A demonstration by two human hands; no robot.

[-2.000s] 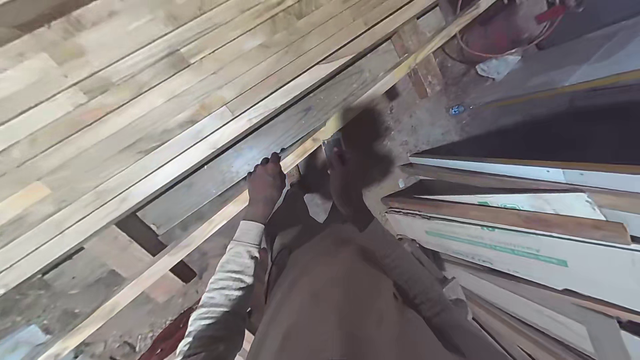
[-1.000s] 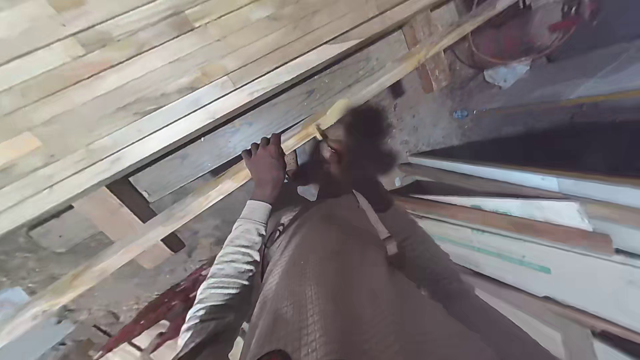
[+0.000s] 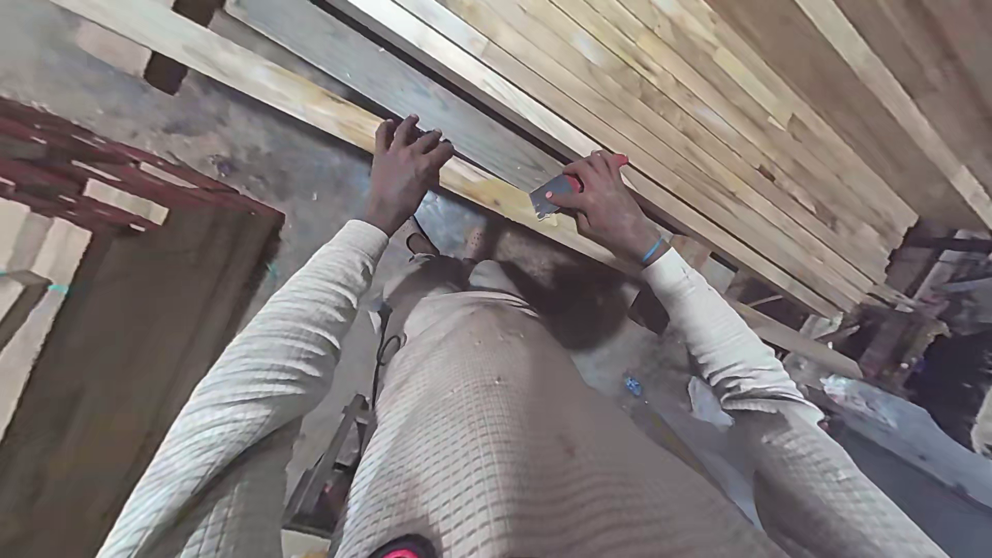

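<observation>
My left hand rests on a long, narrow wooden board, its fingers bent over the far edge. To the right, my right hand is closed around a scraper or putty knife with a grey metal blade and a red handle. The blade lies against or just over the same board, at a pale yellowish patch; whether it touches is not clear. A grey plank runs beyond the board, and past it lies a wide panel of joined wooden strips.
At the left, a dark brown board lies beside a red slatted object and pale timber pieces. A blue scrap and a whitish sheet or bag lie on the floor at the right. Crossing timbers sit under the boards.
The view has swung strongly. My right hand, dark and close to my body before, now shows plainly with the scraper over the board. My left hand is still at the board.
</observation>
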